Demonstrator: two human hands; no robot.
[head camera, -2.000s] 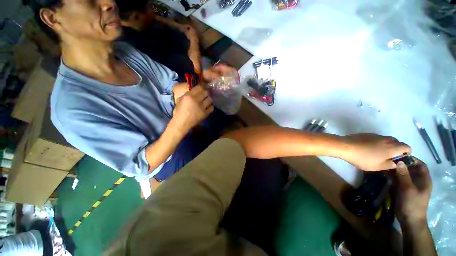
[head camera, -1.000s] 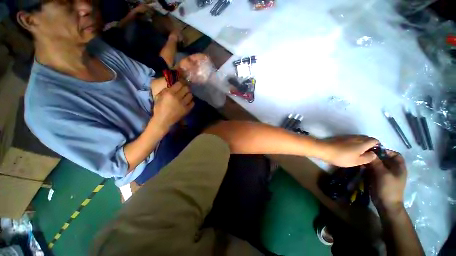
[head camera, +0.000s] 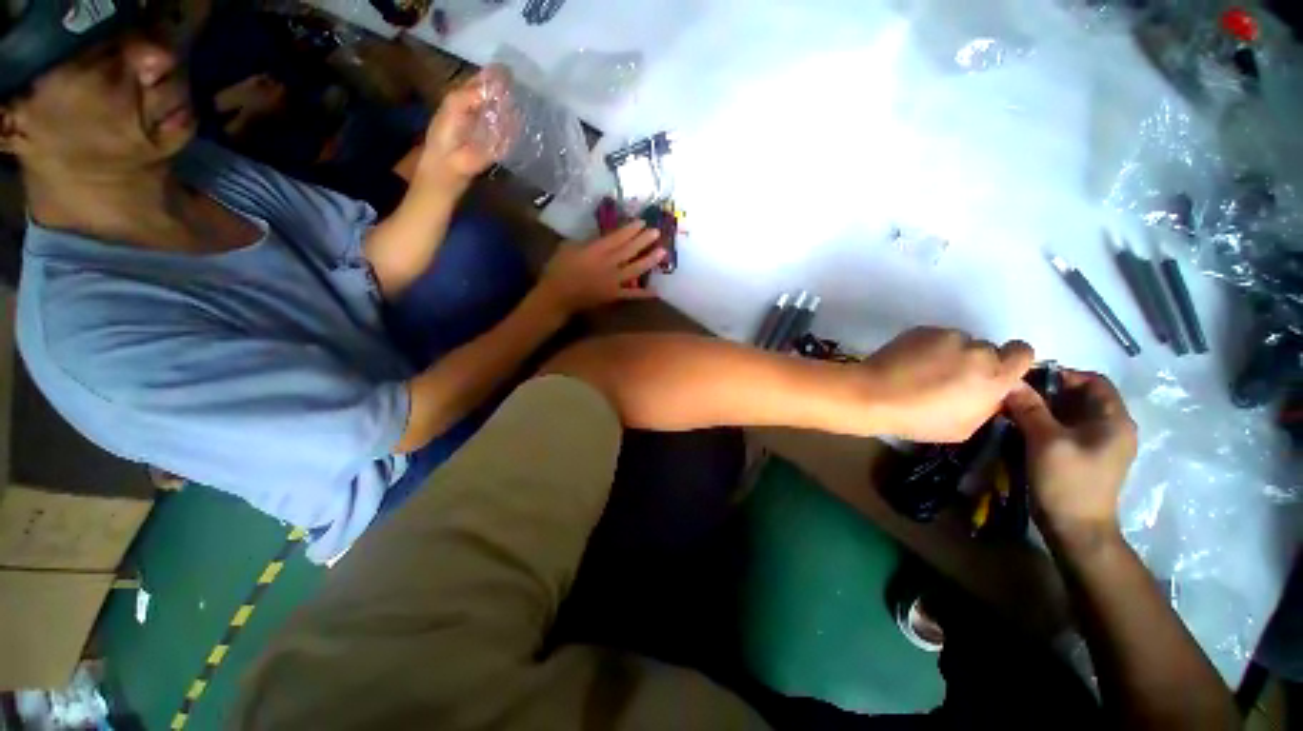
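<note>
My left hand (head camera: 936, 383) and my right hand (head camera: 1075, 446) meet at the near right of the table. Their fingertips hold a small dark part (head camera: 1047, 380) with a pale, shiny spot, mostly hidden by the fingers. A black cable bundle (head camera: 922, 483) with yellow ends lies just below my hands at the table edge, partly covered by them. Several black rods (head camera: 1143, 297) lie side by side beyond my right hand. A few short dark pieces with pale ends (head camera: 789, 323) lie beyond my left forearm.
A person in a blue shirt (head camera: 215, 329) sits at the left, one hand on a bagged cable set (head camera: 642, 236), the other holding a clear bag (head camera: 532, 129). Crinkled plastic and a dark heap (head camera: 1269, 343) lie at the right. An orange-red cap (head camera: 1239, 24) lies at the far right.
The view has shifted, so the table things sit further left. My left hand is now more closed at the part. The neighbour's near hand has moved onto the bagged set.
</note>
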